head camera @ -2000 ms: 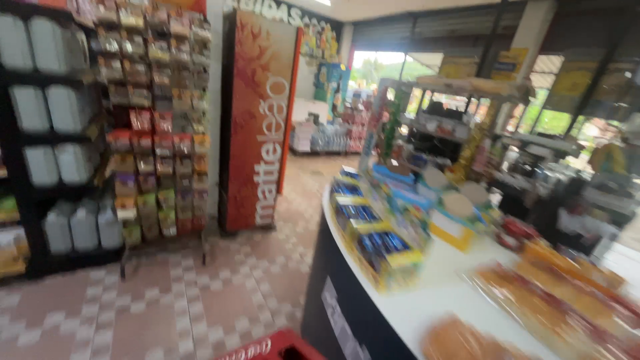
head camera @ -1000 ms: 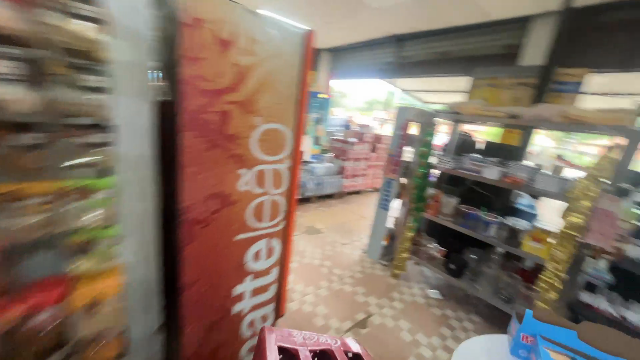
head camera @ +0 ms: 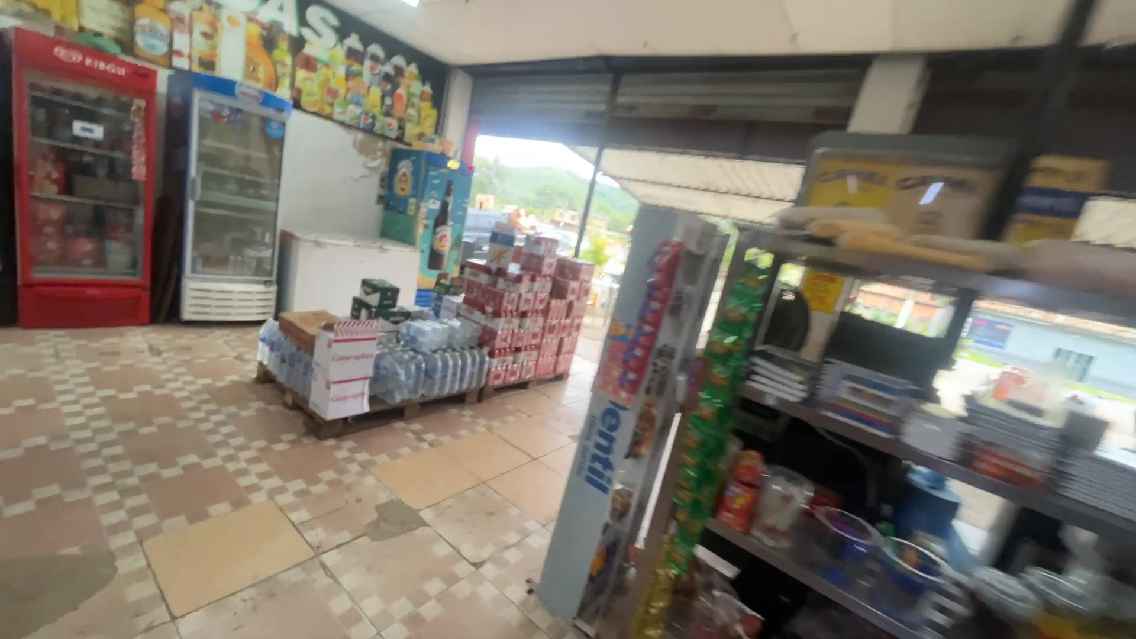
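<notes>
Neither my left hand nor my right hand shows in the head view, so what they hold cannot be seen. Nearest on the right stands a metal shelf unit [head camera: 887, 439] with plastic tubs, stacked books and packets. Green shiny garland [head camera: 710, 426] hangs along its left edge. Beside it is a tall, narrow white display stand [head camera: 581, 453] with small hanging goods. Farther off, a wooden pallet [head camera: 333, 426] bears shrink-wrapped bottle packs [head camera: 430, 373] and white cartons [head camera: 344, 371]. Stacked red-and-white packs [head camera: 519, 324] rise just behind.
A red glass-door fridge [head camera: 84, 186], a blue-and-white fridge [head camera: 232, 200], a white chest freezer [head camera: 346, 266] and a teal cooler [head camera: 428, 209] line the back. Tiled floor [head camera: 226, 550] with a worn patch runs between the pallet and the shelves. Daylight comes through the open shop front.
The view has moved forward past the orange drinks cooler and the counter, which are out of frame. The red crate seen at the bottom edge earlier is no longer in view.
</notes>
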